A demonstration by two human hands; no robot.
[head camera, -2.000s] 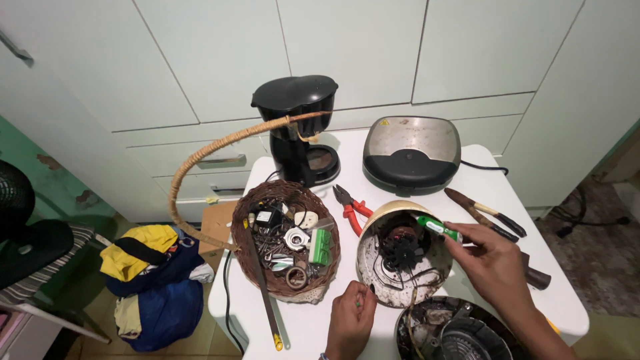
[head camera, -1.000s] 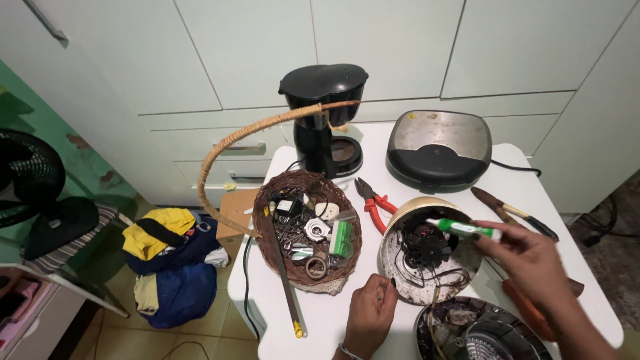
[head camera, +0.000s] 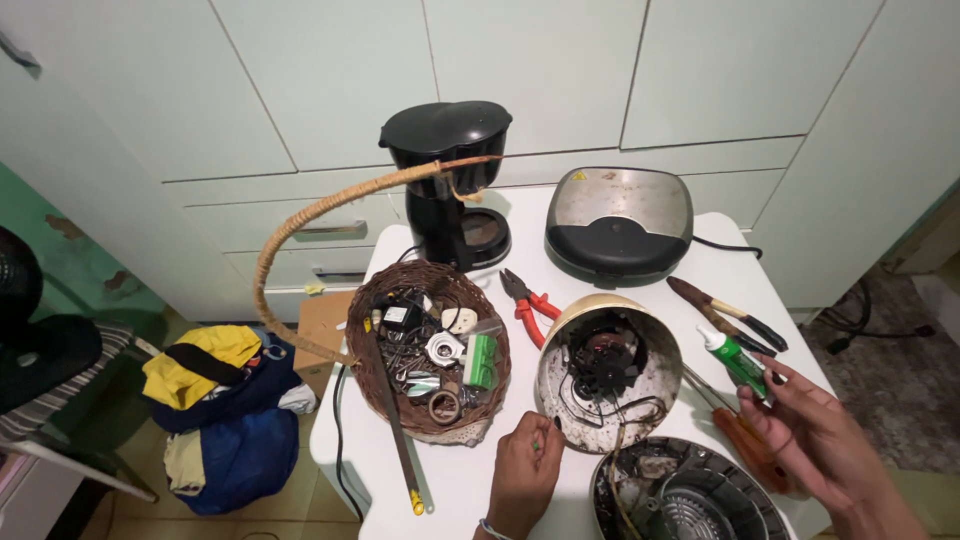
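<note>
My right hand (head camera: 795, 427) holds a small green tube with a white nozzle (head camera: 735, 361) between thumb and fingers, right of an opened appliance housing (head camera: 555, 375). Inside this stained cream shell sit a dark motor (head camera: 606, 356) and loose wires. My left hand (head camera: 529, 469) is closed at the housing's lower left, with a tiny green piece showing between its fingers; it looks like a cap. A round dark metal part (head camera: 694, 502) with a finned centre lies at the front, a wire running over it from the housing.
A wicker basket (head camera: 360, 405) of small parts stands at left, a hacksaw blade (head camera: 397, 435) across it. Red-handled pliers (head camera: 529, 307), a coffee maker (head camera: 446, 165), a sandwich maker (head camera: 619, 225), black-and-cream-handled pliers (head camera: 724, 315) and an orange-handled screwdriver (head camera: 750, 450) are on the white table (head camera: 450, 510).
My right hand has moved the green tube away from above the housing to its right side. The tube's white nozzle now shows. My left hand stays near the housing.
</note>
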